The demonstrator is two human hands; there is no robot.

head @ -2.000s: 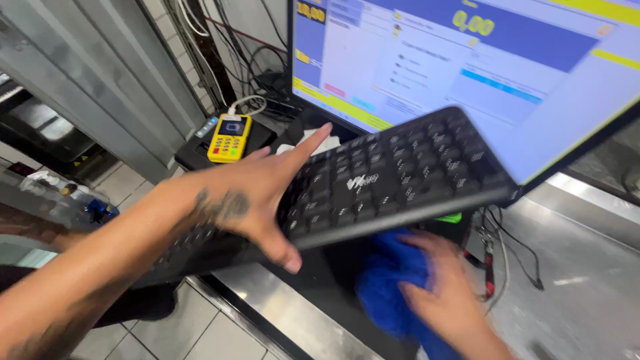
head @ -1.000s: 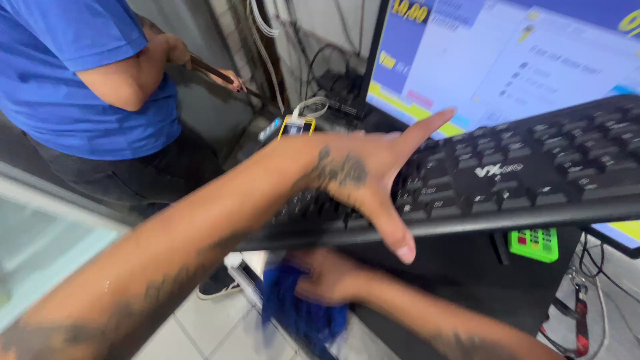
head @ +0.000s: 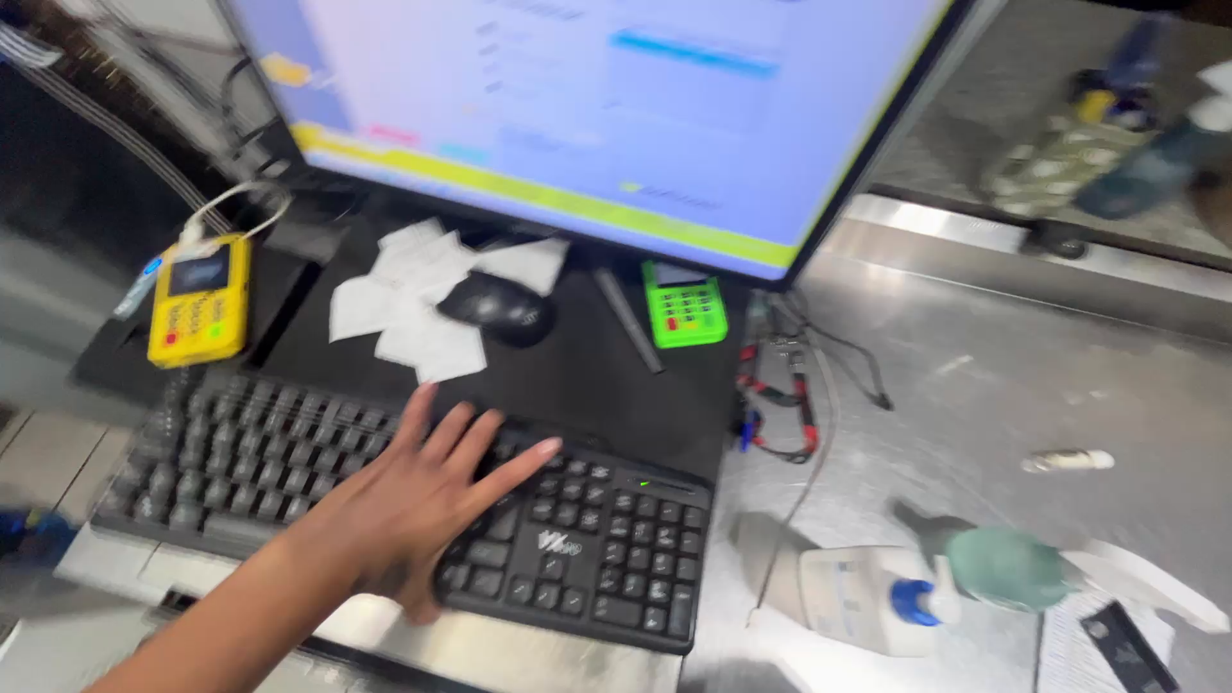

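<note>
My left hand [head: 423, 500] spans the middle of a black keyboard [head: 568, 544], its fingers spread over the keys towards the back edge and its thumb at the front edge. The keyboard lies across the front of a black desk surface [head: 606, 404]. Behind it are a black computer mouse [head: 499, 308] on white paper slips [head: 409, 279], a dark stick-like bar [head: 628, 320] and a green card terminal [head: 685, 306]. A yellow card terminal [head: 200, 303] with a white cable sits to the left. My right hand is out of view.
A lit monitor [head: 577, 115] stands behind the desk. On the metal counter [head: 924, 423] at right are a white pump bottle [head: 866, 597], a green-capped spray bottle [head: 1011, 568], cables, a red-and-black strap [head: 804, 419] and papers [head: 1059, 645].
The keyboard, held up at a tilt in my left hand before, is now down on the desk. My right hand and the blue cloth have left the view, as has the person in blue.
</note>
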